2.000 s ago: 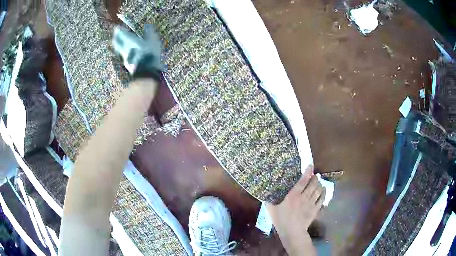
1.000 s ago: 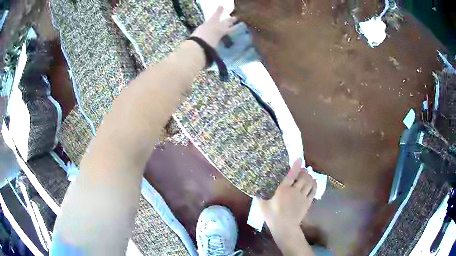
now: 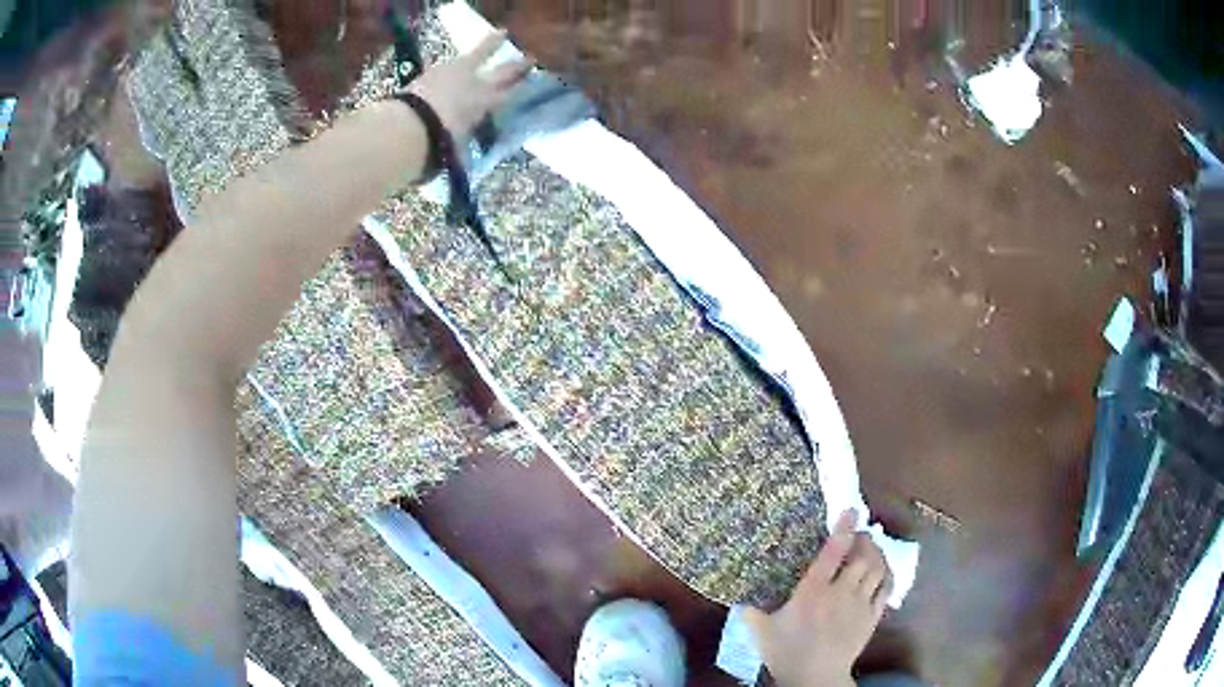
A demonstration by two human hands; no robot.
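A long speckled bundle of cut fabric (image 3: 631,389) lies diagonally in front of me, with a white strip (image 3: 752,289) along its right side. My left hand (image 3: 503,108), in a grey glove with some bare fingers and a dark wrist strap, grips across its far part; the palm side is hidden. My right hand (image 3: 826,597) is bare and grips its rounded near end, fingers over the white edge. The strap's loose end hangs over the fabric.
More speckled strips (image 3: 356,389) lie to the left, partly under my left forearm. A white shoe (image 3: 628,651) stands on the reddish-brown table (image 3: 940,322). White scraps (image 3: 1007,97), a dark grey tool-like object (image 3: 1117,450) and another stack (image 3: 1121,577) are at right.
My left hand has gone from the left-hand strips to the far part of the bundle, then slightly left. My right hand stays at the near end, now slightly lower in view.
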